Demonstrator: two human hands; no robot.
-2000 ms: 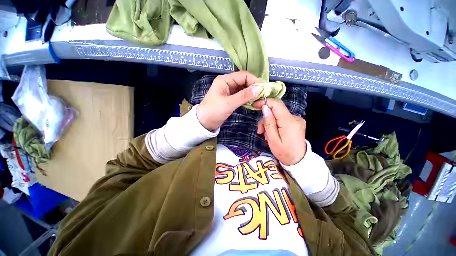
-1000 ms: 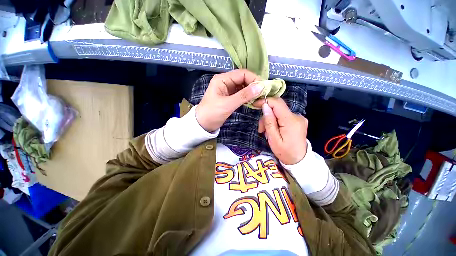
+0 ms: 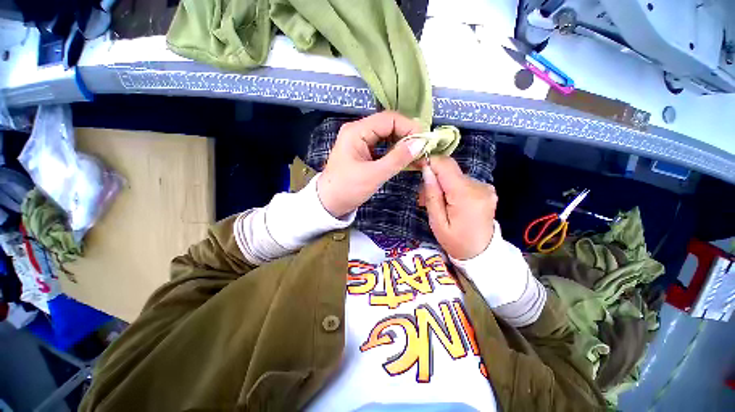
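A light green knit garment (image 3: 387, 60) lies on the table, and its sleeve hangs over the front edge. My left hand (image 3: 359, 165) pinches the sleeve's end, a small folded pale-green cuff (image 3: 441, 142), between thumb and fingers above my lap. My right hand (image 3: 459, 205) is just below and right of the cuff, its thumb and finger pinched together at the cuff's lower edge. A small thin dark point shows at those fingertips; the rest of it is hidden in the hand, and I cannot tell what tool it is.
The white table edge bears a measuring scale (image 3: 242, 85). Blue and pink snips (image 3: 548, 72) lie near the sewing machine (image 3: 645, 36). Orange-handled scissors (image 3: 552, 229) and a green cloth pile (image 3: 604, 298) are at lower right. A plastic bag (image 3: 68, 173) and tan board (image 3: 153, 217) are at left.
Both hands stay at the cuff with only slight finger movement. The cuff has turned a little in my left fingers, and less of its cloth shows below them.
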